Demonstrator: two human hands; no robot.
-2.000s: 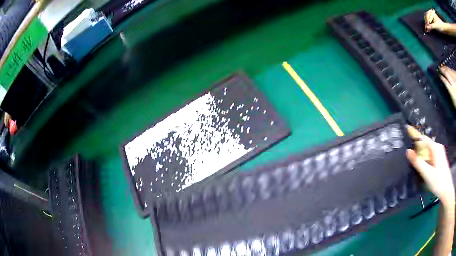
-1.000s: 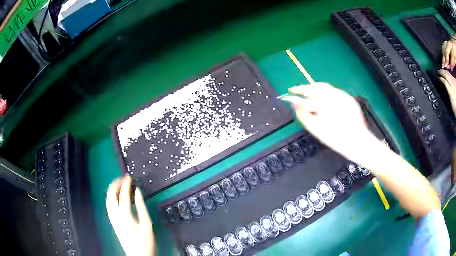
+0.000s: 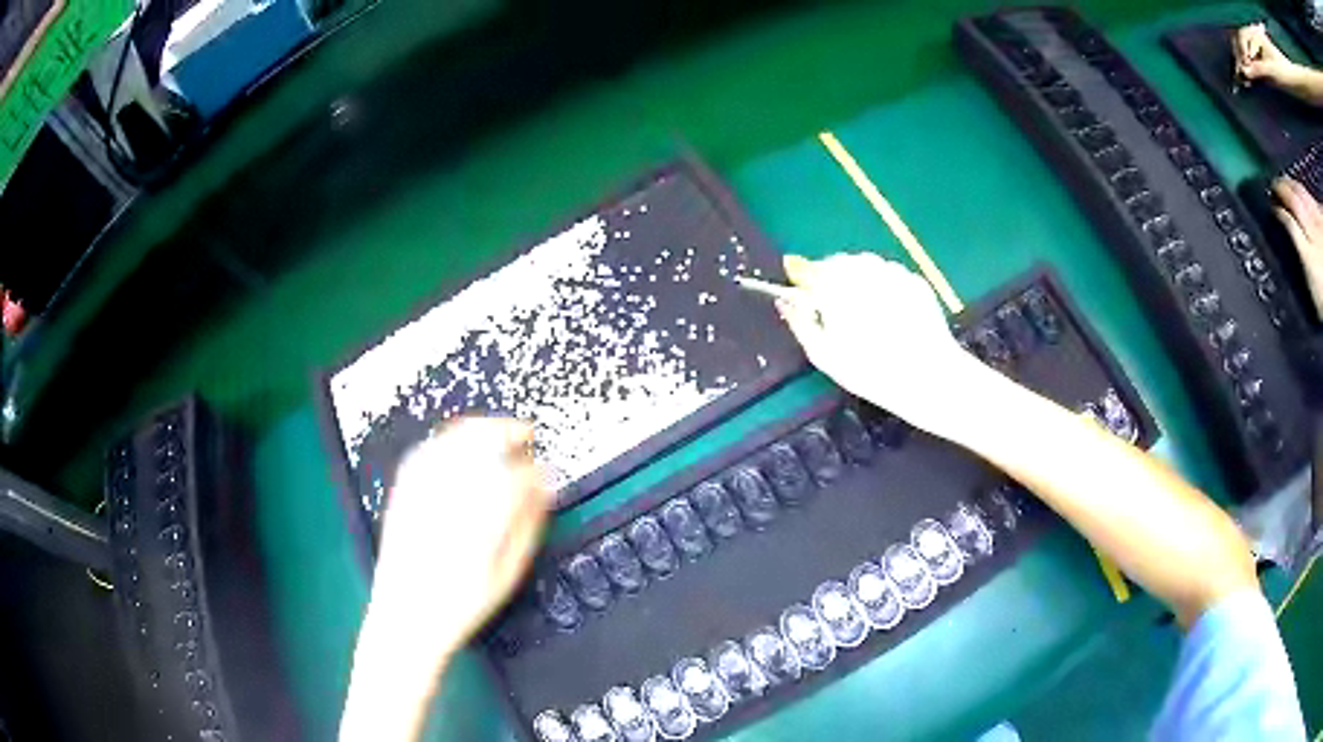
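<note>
The loose-parts tray (image 3: 559, 493) lies in front of me, a black rectangle scattered with small white parts (image 3: 566, 341). Below it lies the long black workpiece tray (image 3: 755, 580) with two rows of glossy ovals (image 3: 801, 638). My right hand (image 3: 871, 326) holds thin pale tweezers, their tip over the right part of the loose-parts tray; its forearm crosses the workpiece tray. My left hand (image 3: 462, 522) is blurred over the lower left of the loose-parts tray and hides its corner. Its fingers and any held thing cannot be made out.
Similar trays of ovals stand at the left (image 3: 163, 551) and right (image 3: 1146, 203). Another person's hands (image 3: 1259, 58) show at the right edge. A yellow tape line (image 3: 892, 218) runs on the green surface (image 3: 813, 189). A blue box (image 3: 240, 51) is at upper left.
My left hand has moved right and up from the tray's left corner to over the white parts. My right hand has moved slightly left, bringing the tweezers' tip over the loose-parts tray.
</note>
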